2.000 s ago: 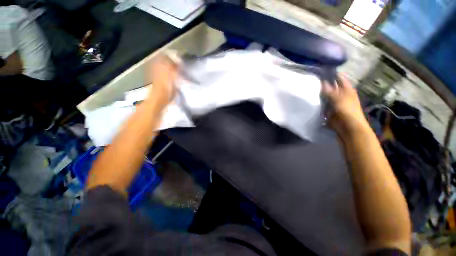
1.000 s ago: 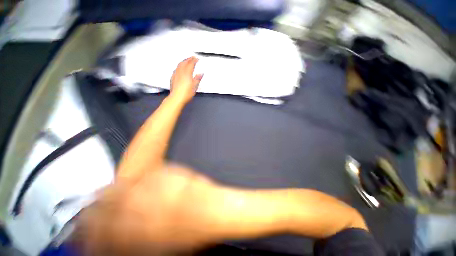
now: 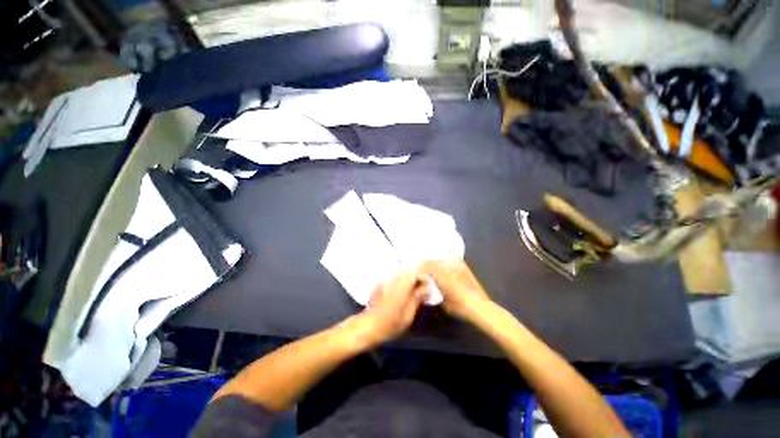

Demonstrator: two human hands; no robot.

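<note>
A white-backed garment panel point(image 3: 385, 235) with a short dark seam line lies on the dark grey padded table point(image 3: 282, 214) in front of me. My left hand point(image 3: 396, 304) and my right hand point(image 3: 453, 287) are close together at its near edge. Both grip a bunched bit of its edge; the fingertips are partly hidden. The steam iron point(image 3: 556, 239), with a tan handle and shiny metal edge, rests on the table to the right, untouched.
White panels point(image 3: 342, 107) lie at the far side beside a dark padded arm point(image 3: 265, 64). Panels with dark bands point(image 3: 162, 248) hang over the left edge. Dark cloth point(image 3: 573, 137) is heaped at the far right. A cloth-wrapped hose point(image 3: 710, 218) runs right. Blue baskets point(image 3: 599, 411) sit below.
The white panel now lies near the front edge between my hands. Both hands have come together on it. The view has shifted, bringing the whole iron and left-edge panels into sight.
</note>
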